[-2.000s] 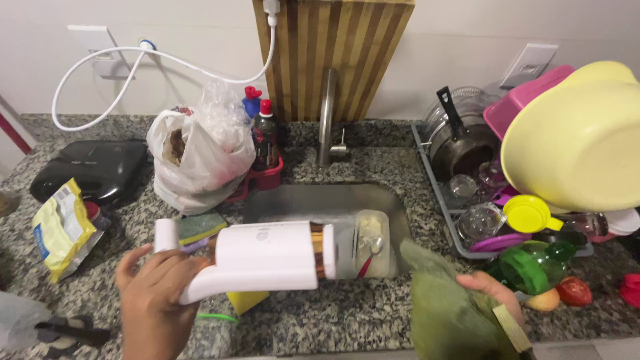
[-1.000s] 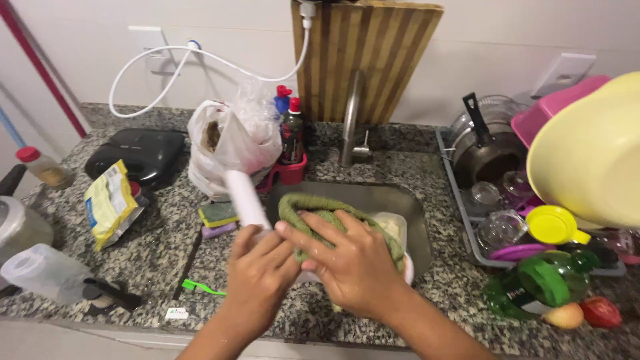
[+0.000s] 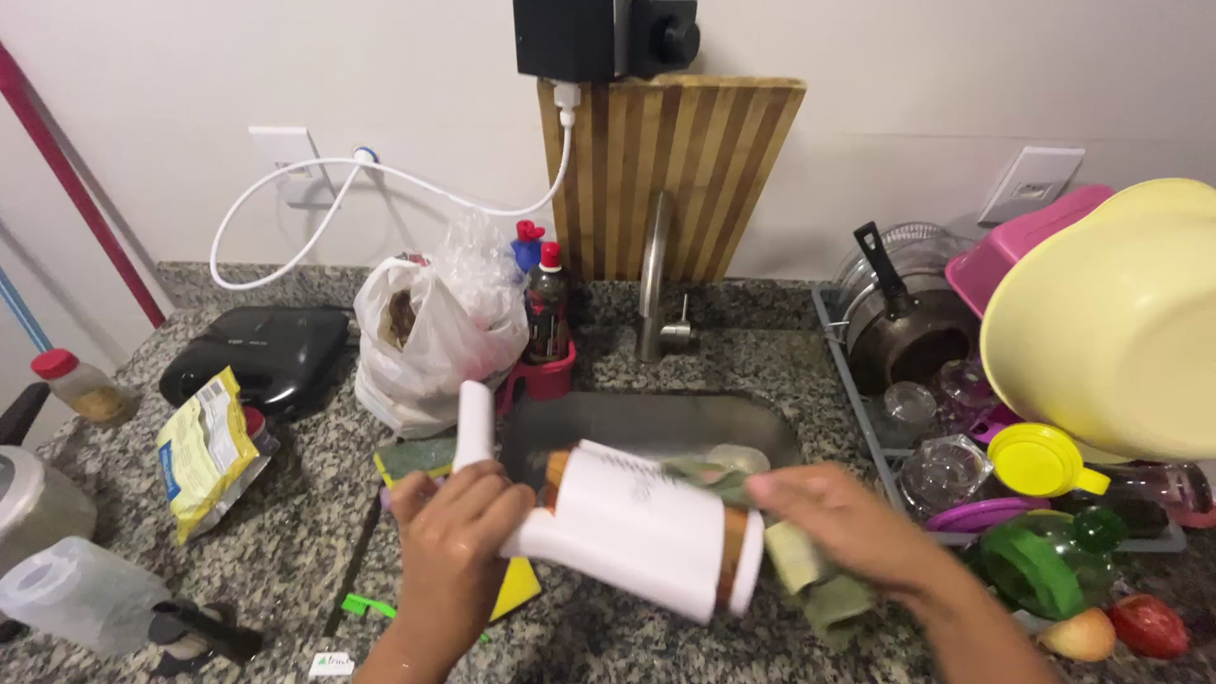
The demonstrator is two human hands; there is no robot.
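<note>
My left hand (image 3: 461, 541) grips the handle of a white cylindrical appliance (image 3: 641, 532) with wood-look bands, tilted sideways in front of the sink (image 3: 617, 423). At its right end my right hand (image 3: 845, 522) holds a green cloth (image 3: 831, 594); part of the cloth reaches along the appliance's upper side. The hand is slightly blurred. A clear container (image 3: 739, 458) is partly visible in the sink behind them. Close to my left hand lie a green and yellow sponge (image 3: 418, 456), a yellow cloth (image 3: 516, 587) and a green brush (image 3: 369, 605).
A dish rack (image 3: 860, 418) with a dark pot (image 3: 912, 342) and a large yellow bowl (image 3: 1107, 323) stands right, a green bottle (image 3: 1040, 565) before it. The faucet (image 3: 654, 275) rises behind the sink. A plastic bag (image 3: 432, 342) and black appliance (image 3: 261, 356) are at left.
One second ago both hands were together at the cloth; now my right hand is farther right, at the appliance's end. The appliance lies across the view again, with its wood-look bands showing.
</note>
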